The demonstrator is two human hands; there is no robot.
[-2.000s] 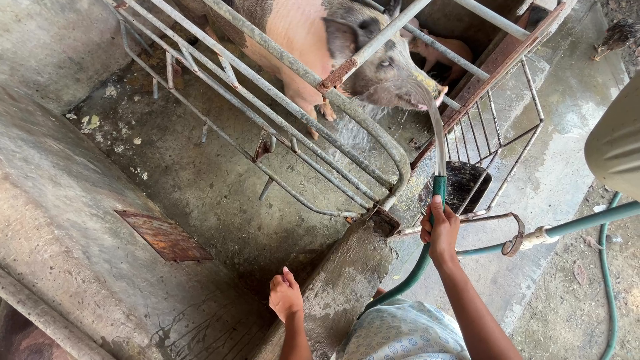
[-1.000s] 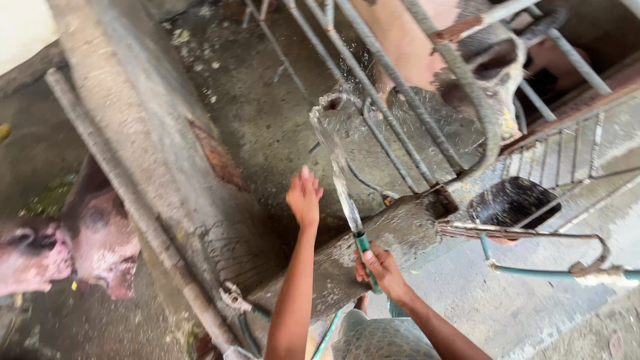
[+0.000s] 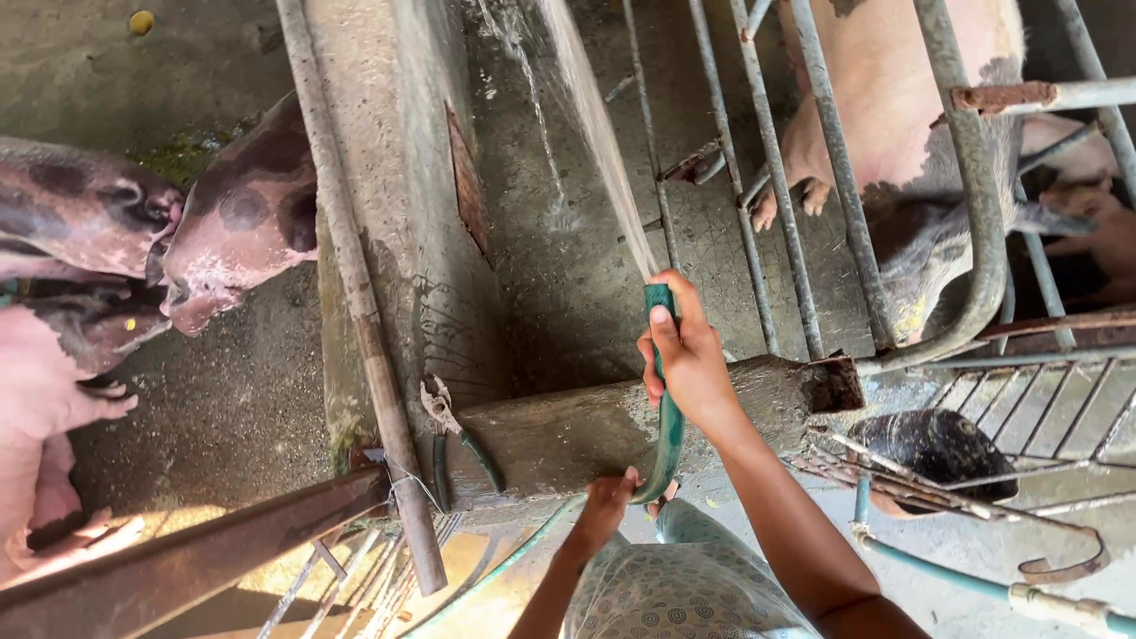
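Observation:
My right hand (image 3: 688,355) is closed around the end of a green garden hose (image 3: 669,435), its thumb near the mouth. A stream of water (image 3: 603,142) shoots from it, away from me, over the concrete pen floor (image 3: 568,293). Lower down, my left hand (image 3: 606,506) is at the hose where it bends below the low concrete wall; its fingers are partly hidden, and it seems to hold the hose. Left of the hose, pliers with green handles (image 3: 461,430) lie open on the wall.
A spotted pig (image 3: 896,133) stands behind metal bars (image 3: 843,177) at the right. Several pigs (image 3: 240,213) crowd the pen at the left, beyond a concrete divider (image 3: 399,177) with a long pole (image 3: 355,266). A black bowl (image 3: 932,453) and a rusty metal beam (image 3: 195,541) are near the front.
The water stream now points over the pen floor; two seconds ago it reached the pig's head. My left hand, empty and raised over the pen before, has come down to the hose. The view has swung left.

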